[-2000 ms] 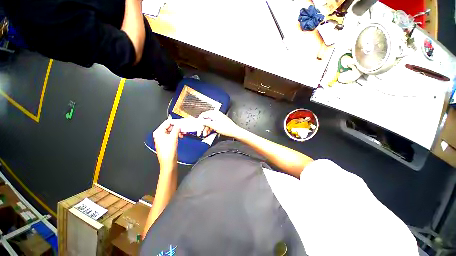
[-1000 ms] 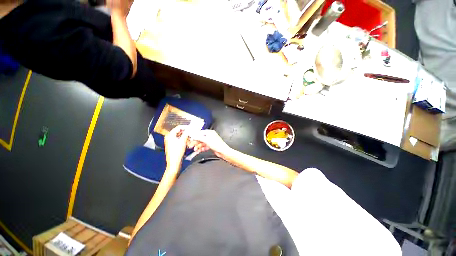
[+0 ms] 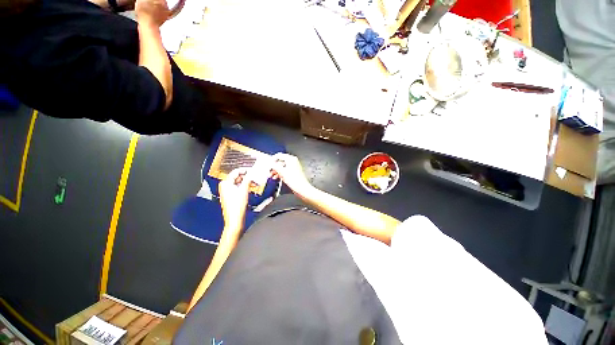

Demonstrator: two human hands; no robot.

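A small pale piece point(image 3: 259, 172) is held between my two hands, above the blue chair. Its details are too washed out to read. My left hand point(image 3: 235, 186) grips its left side with the fingertips. My right hand point(image 3: 286, 170) grips its right side. The blue chair point(image 3: 191, 217) with a wood-framed seat pad point(image 3: 235, 158) is below and just beyond my hands.
A person in black point(image 3: 88, 67) stands at the upper left by the white desk point(image 3: 270, 54). A round bin point(image 3: 377, 172) with yellow scraps is on the floor to the right. A fan point(image 3: 446, 69) stands on the desk. Cartons point(image 3: 94, 323) are at the lower left.
My hands were close together a second ago and are now slightly further apart, with the pale piece between them. The other person's hand now shows over the desk's left end.
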